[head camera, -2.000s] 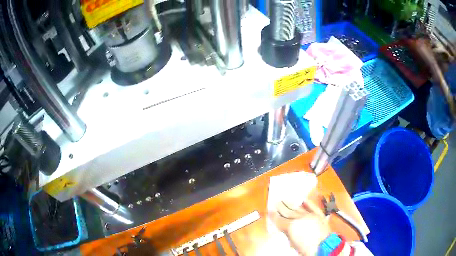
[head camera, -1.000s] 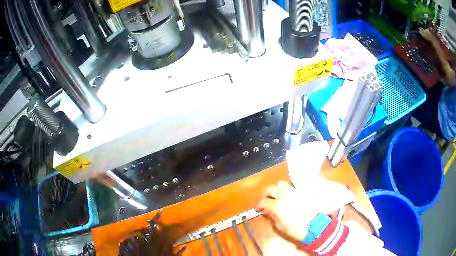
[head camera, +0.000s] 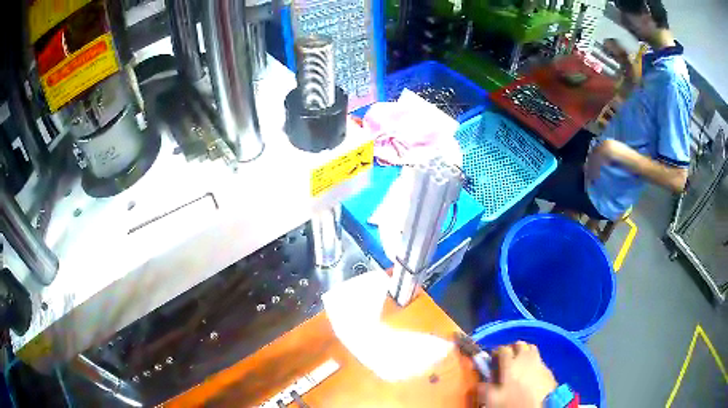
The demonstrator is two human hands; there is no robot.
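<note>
My right hand (head camera: 517, 378), with a blue band and red cuff at the wrist, is at the front right corner of the orange table (head camera: 435, 315). It grips side cutters (head camera: 472, 348), whose dark jaws point up and left; their handles are mostly hidden by my fingers. My left hand is not in view. A bright white paper or wipe (head camera: 391, 339) lies on the table to the left of the cutters. A narrow silvery bar (head camera: 307, 384) with dark strips on it lies at the bottom edge, partly cut off.
A white platen (head camera: 180, 247) stands over the dark lower platen (head camera: 279, 271). A pale profile post (head camera: 423, 231) rises at the table corner. Blue bins (head camera: 504, 275) and a light-blue basket (head camera: 551, 171) stand right. A seated person (head camera: 646, 119) works at a red table (head camera: 559, 88).
The view has swung right. My right hand has moved from the bar and white paper to the side cutters at the table's right edge and taken hold of them. The white paper lies released.
</note>
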